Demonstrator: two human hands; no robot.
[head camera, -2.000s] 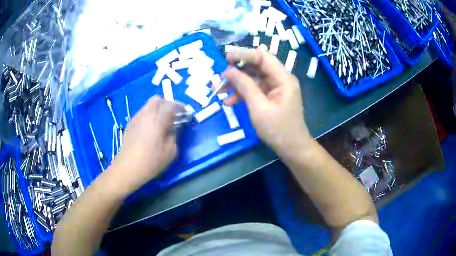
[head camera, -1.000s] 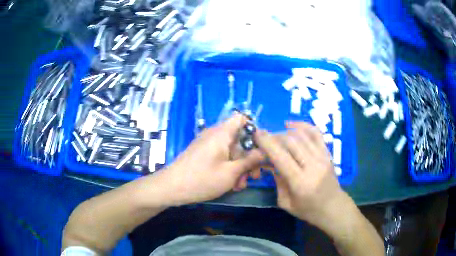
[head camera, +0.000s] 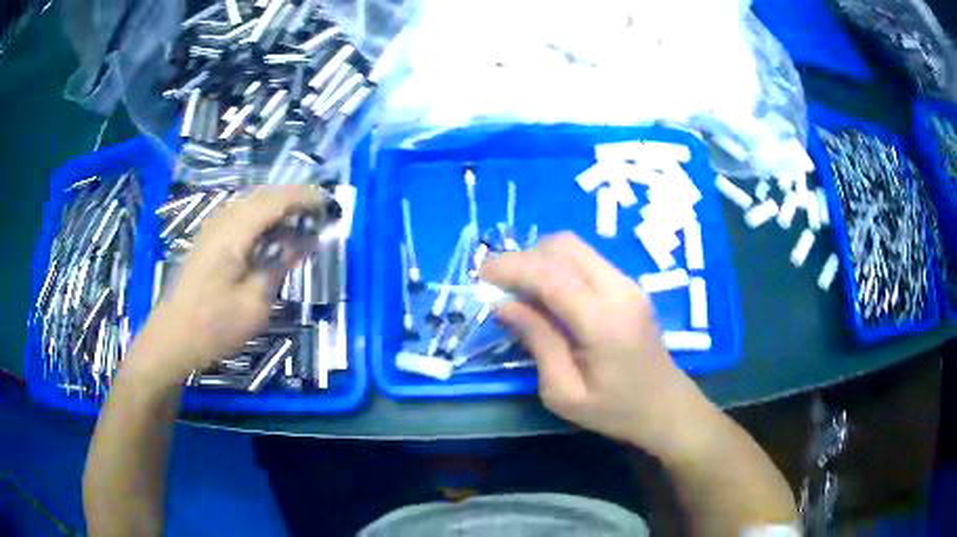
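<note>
My left hand (head camera: 236, 278) is over the left blue tray (head camera: 252, 401), curled around several metal tubes (head camera: 275, 250) whose ends show between the fingers. My right hand (head camera: 588, 325) is over the middle blue tray (head camera: 556, 136), thumb and fingertips together at the piston rods; whether it grips one is blurred. Piston rods (head camera: 469, 205) lie in the left part of that tray, some hidden by the hand. White plastic sleeves (head camera: 672, 210) lie in its right part, and one sleeve (head camera: 424, 365) lies at its front left corner.
A clear bag with metal tubes (head camera: 262, 79) is at the upper left. A large white bag (head camera: 588, 63) lies behind the middle tray, with loose sleeves (head camera: 803, 246) at its right. Rod-like pieces fill the far-left tray (head camera: 89, 273) and right tray (head camera: 887, 226). A cardboard box (head camera: 892, 441) is below the table edge.
My hands have moved apart. My left hand has gone left over the metal tubes; my right hand has moved slightly left to the rods, which now show more fully.
</note>
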